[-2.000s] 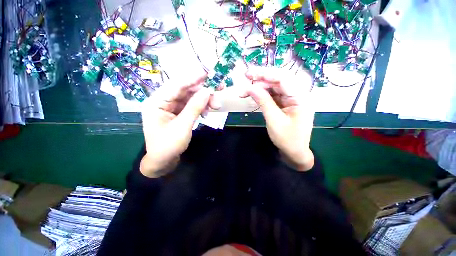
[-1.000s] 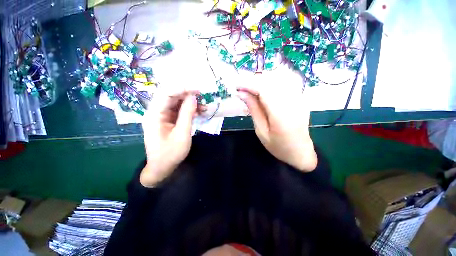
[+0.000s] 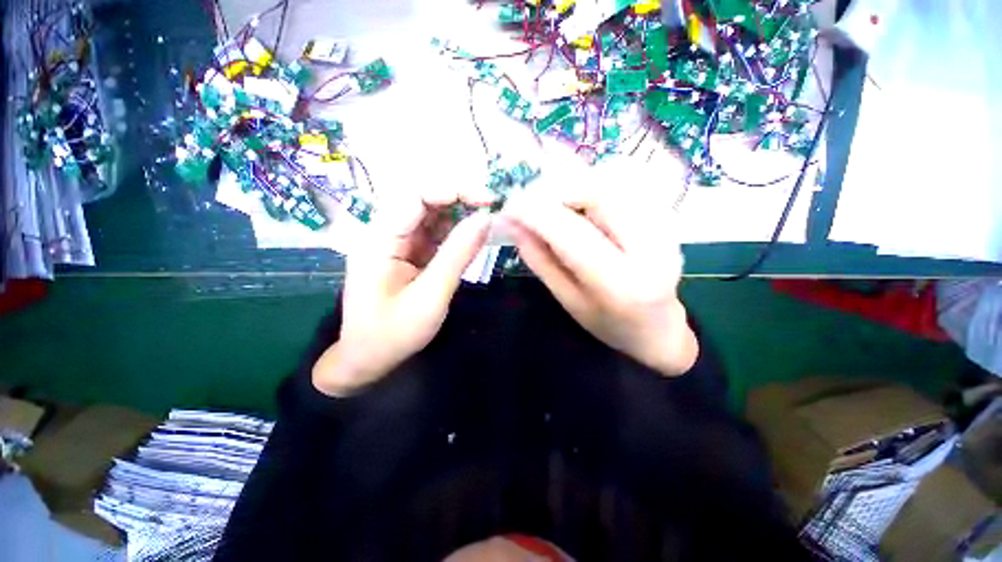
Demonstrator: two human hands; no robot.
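A small green circuit board (image 3: 511, 176) with pale components is at my fingertips, above the front part of the pale work sheet (image 3: 758, 209). A thin dark lead runs up from it. My left hand (image 3: 401, 280) holds the board's near left part between thumb and fingers. My right hand (image 3: 610, 258) has its thumb and fingertips together at the board's near right side, touching or nearly touching my left fingertips. The fingers hide part of the board, and overexposure blurs the detail. I cannot tell whether my right fingers grip it.
A left pile of wired boards (image 3: 258, 132) and a larger right pile (image 3: 659, 82) lie on the sheet. More boards sit in clear plastic (image 3: 66, 126) at far left. A black cord (image 3: 782, 225) crosses the bench at right. White sheets (image 3: 923, 165) lie far right. Cartons (image 3: 857, 423) stand below.
My hands have come together at the fingertips. The right hand has moved left to the board. The held board is less visible between the fingers than before.
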